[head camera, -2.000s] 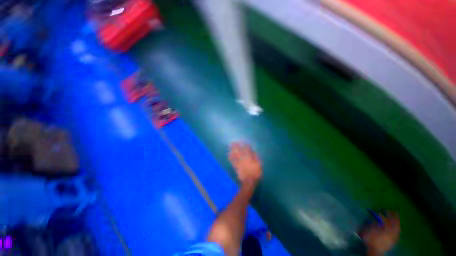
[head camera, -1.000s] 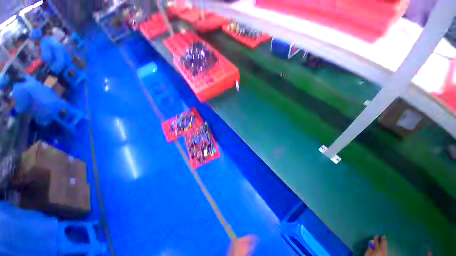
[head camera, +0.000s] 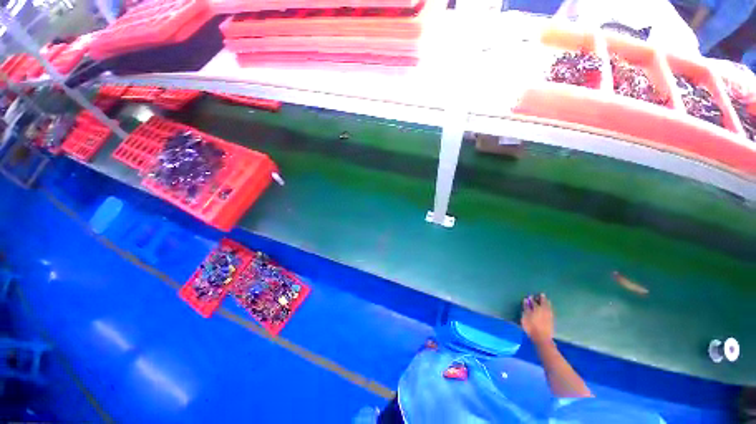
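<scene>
My right hand (head camera: 537, 316) rests low over the near edge of the green bench (head camera: 497, 257). A small blue-purple thing (head camera: 529, 303) shows between its fingers, too small to tell its full shape. My left hand is not in view. A white spool (head camera: 724, 349) stands on the bench to the right. A thin orange-brown piece (head camera: 630, 284) lies on the bench, between the hand and the spool.
A pale post (head camera: 448, 174) stands on the bench under a shelf (head camera: 365, 99) with stacked red trays (head camera: 323, 37) and a compartment tray (head camera: 630, 116). Loaded trays (head camera: 269, 290) sit low at left. A blue stool (head camera: 485, 338) is near my smock.
The view has turned right and steadied; the spool and shelf compartment tray now show. My right hand appears nearer the middle, over the bench edge. My left hand has left the picture.
</scene>
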